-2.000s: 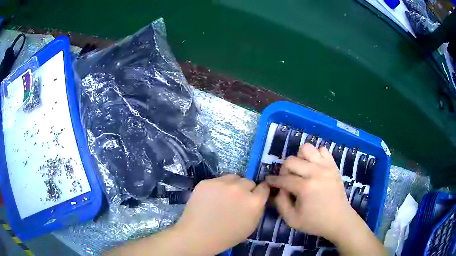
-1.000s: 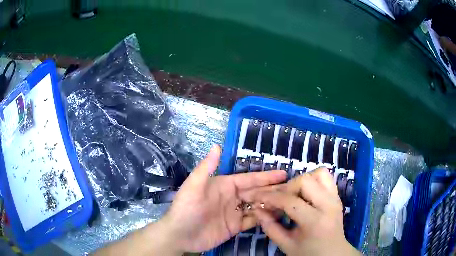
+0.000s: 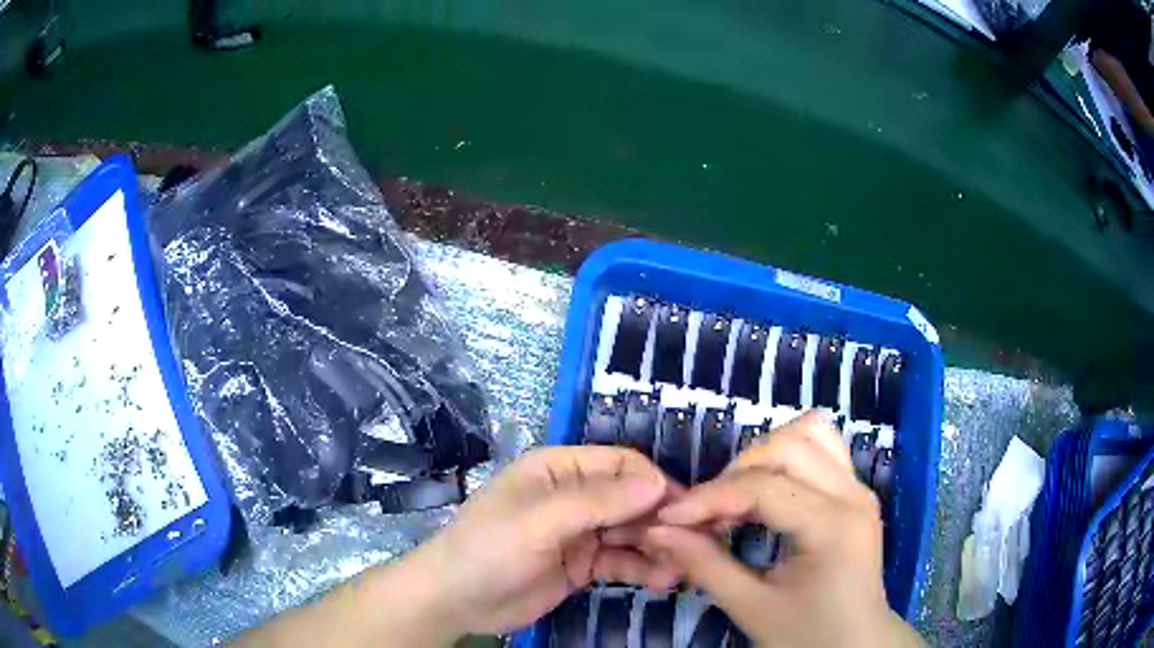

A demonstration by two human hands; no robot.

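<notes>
My left hand (image 3: 551,525) is half curled over the lower left of the blue parts tray (image 3: 747,272). Its thumb and fingertips meet the fingertips of my right hand (image 3: 785,532). What lies between the fingertips is too small or hidden to name, and the left palm is mostly hidden by the curled fingers. The tray holds rows of black curved plastic parts (image 3: 713,352) with white strips between them. The hands cover part of the middle rows. The small-parts tray (image 3: 95,380) at left has a white lining scattered with dark specks.
A crumpled clear bag of black parts (image 3: 304,329) lies between the two trays. A white tissue (image 3: 1000,538) and stacked blue trays (image 3: 1101,544) are at right. The green belt (image 3: 608,139) runs across the back, with a black item (image 3: 225,36) on it. Part of another person's arm shows at the upper right.
My left palm was open with tiny metal pieces on it; its fingers and thumb have since curled in to meet my right fingertips. The black item on the belt has moved slightly.
</notes>
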